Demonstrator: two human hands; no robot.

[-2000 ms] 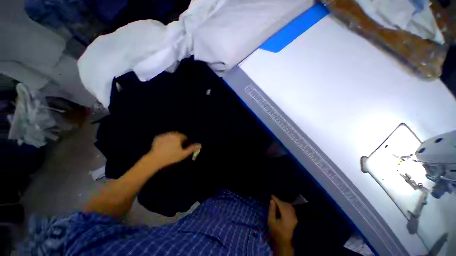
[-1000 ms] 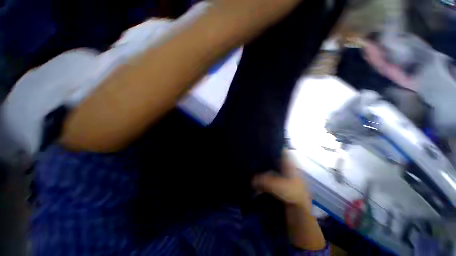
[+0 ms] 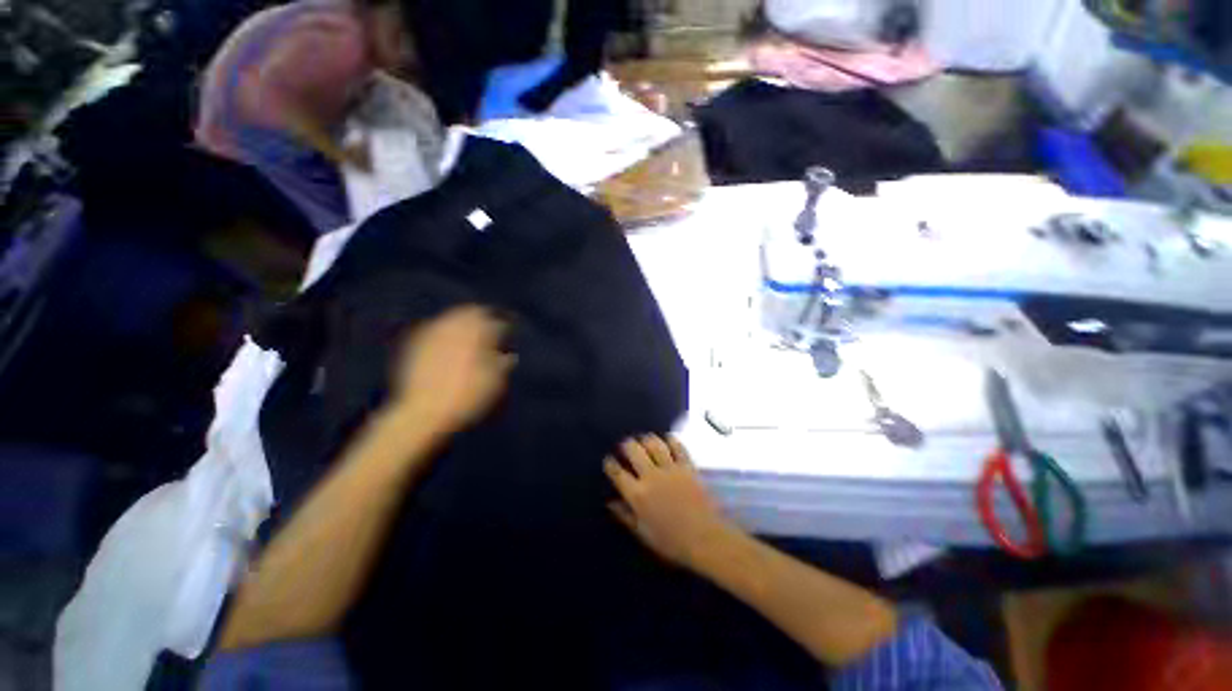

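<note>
A black garment (image 3: pixel 541 311) lies spread over the left part of the white table and hangs over its front edge toward the lap. A small white label (image 3: pixel 478 217) shows on its upper part. My left hand (image 3: pixel 454 365) is blurred on the garment's middle; whether its fingers pinch the cloth cannot be told. My right hand (image 3: pixel 659 494) lies on the garment's right edge at the table's front, fingers slightly spread and pointing up-left. The sewing machine head (image 3: pixel 919 290) stands right of the garment, which does not reach the needle area.
Scissors with red and green handles (image 3: pixel 1034 500) lie at the table's front edge. A slim dark tool (image 3: pixel 1123 456) lies right of them. White cloth (image 3: pixel 149 581) hangs at the left. Another person (image 3: pixel 284 81) sits at the upper left. A red bag (image 3: pixel 1135 648) is below at right.
The garment has come down from being held up in front of the view and now lies spread on the table. My left arm has lowered. The view has turned toward the machine.
</note>
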